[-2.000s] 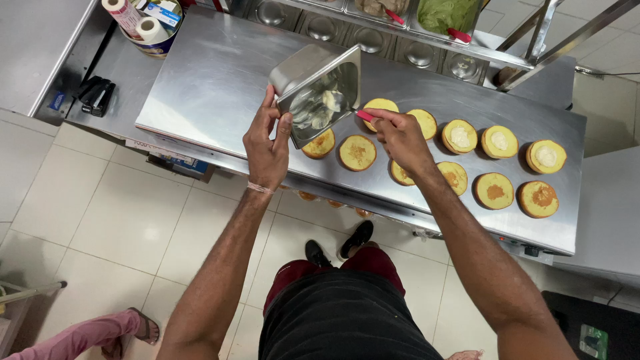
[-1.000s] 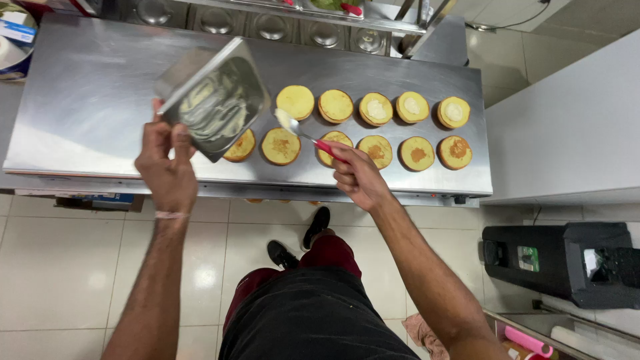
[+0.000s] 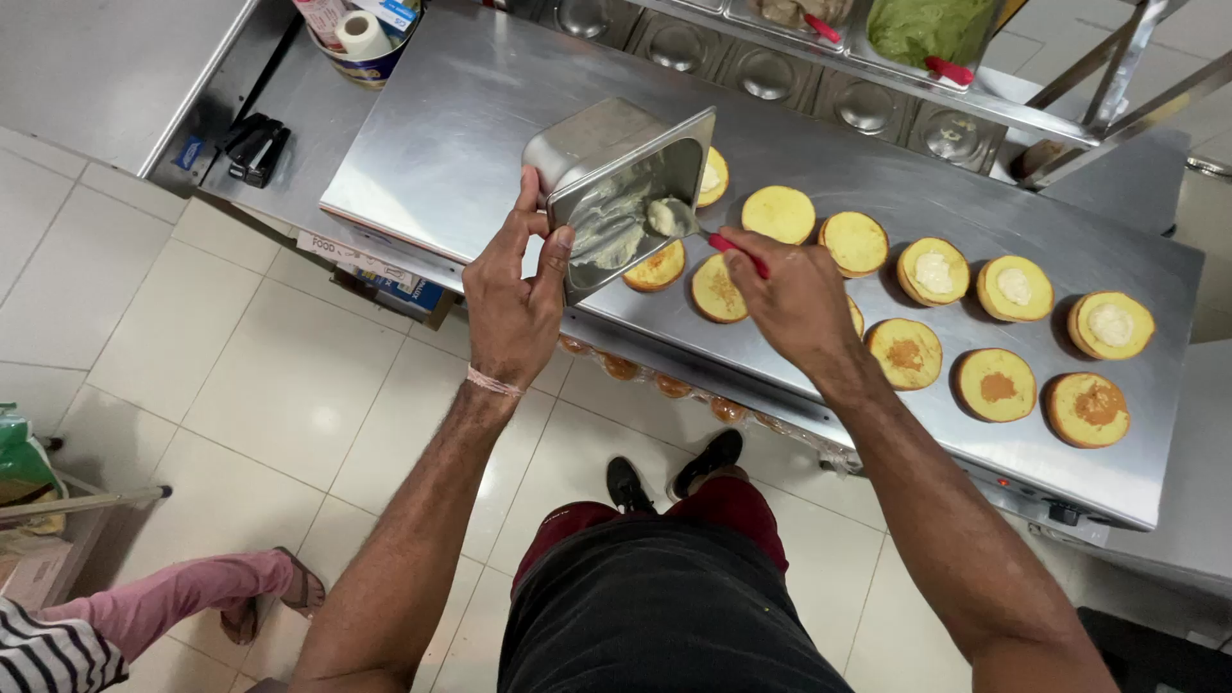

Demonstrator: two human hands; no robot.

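Observation:
My left hand [image 3: 520, 289] grips a tilted stainless steel food pan [image 3: 602, 144], its open side facing right, with pale cream [image 3: 616, 231] smeared inside. My right hand [image 3: 799, 298] holds a spoon by its red handle [image 3: 739, 254]; the spoon's bowl [image 3: 671, 218], bearing cream, is inside the pan's mouth. Below and to the right, round yellow cakes [image 3: 778, 215] stand in two rows on a steel griddle [image 3: 1078, 250]. Several in the back row carry a dab of cream, such as the cake at the right end [image 3: 1112, 325]. Front-row cakes [image 3: 996, 385] show browned centres. My right hand hides part of the front row.
Behind the griddle, a steel rack [image 3: 1001, 106] holds pans, one with green filling [image 3: 929, 29]. A black stapler-like object [image 3: 255, 149] and a tub with paper rolls [image 3: 364, 72] are at the left. A control knob [image 3: 1064, 513] is on the griddle's front. Another person's leg [image 3: 173, 587] shows at lower left.
The spoon has moved from over the cakes into the pan. A back-row cake near the pan now shows cream. The view has swung left.

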